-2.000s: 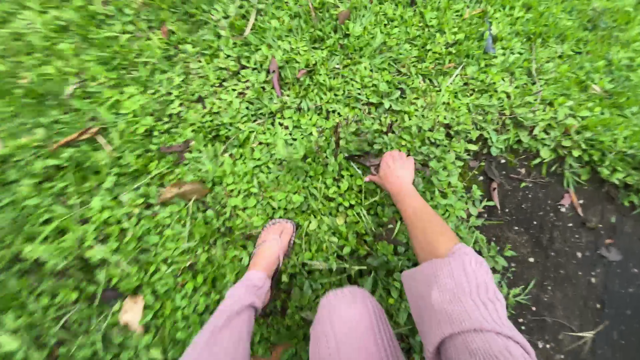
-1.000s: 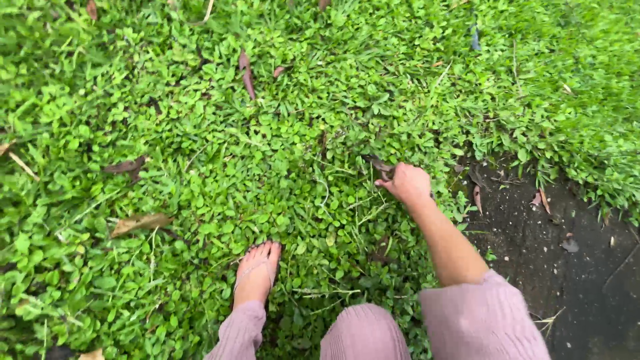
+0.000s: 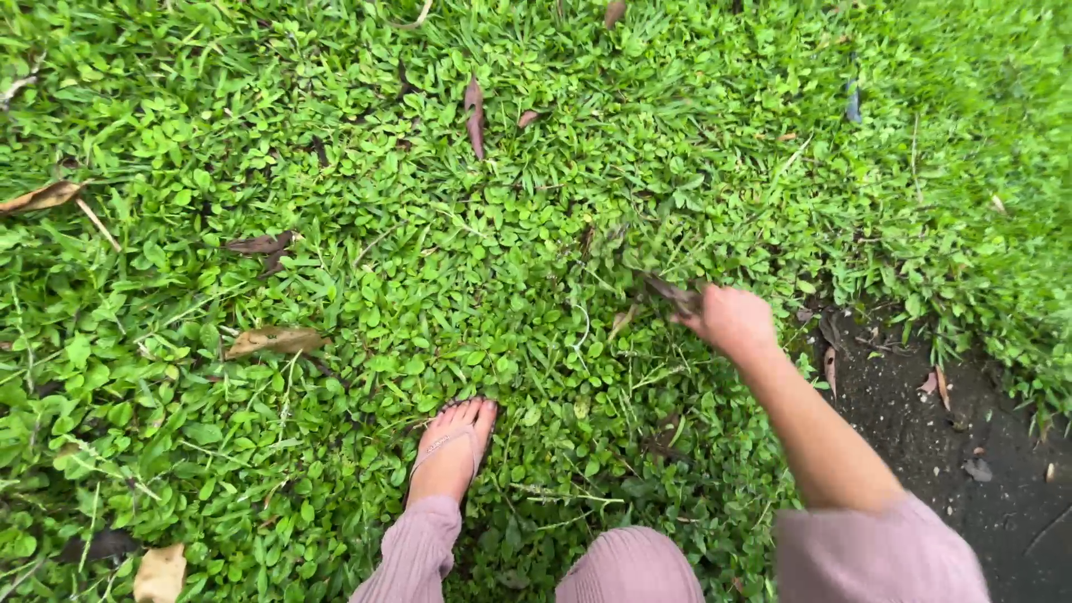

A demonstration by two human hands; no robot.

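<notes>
My right hand (image 3: 733, 322) reaches in from the lower right, its fingers closed on a dark brown dry leaf (image 3: 670, 295) held low over the leafy ground cover (image 3: 519, 276). The leaf is somewhat blurred and points up and to the left from my fingers. A pale curled stem (image 3: 581, 327) lies left of the hand. My left hand is outside the view. Below and left, my foot (image 3: 452, 452) in a thong sandal stands on the plants.
Brown dry leaves (image 3: 475, 117) lie scattered, including a curled tan leaf (image 3: 276, 340) and a pale leaf piece (image 3: 159, 574) at left. Wet dark soil (image 3: 904, 410) borders the greenery at right. My bent knee (image 3: 632, 569) shows at the bottom.
The dark leaf at my right hand shows more fully now than two seconds ago, when the hand was down among the plants. The view has shifted slightly.
</notes>
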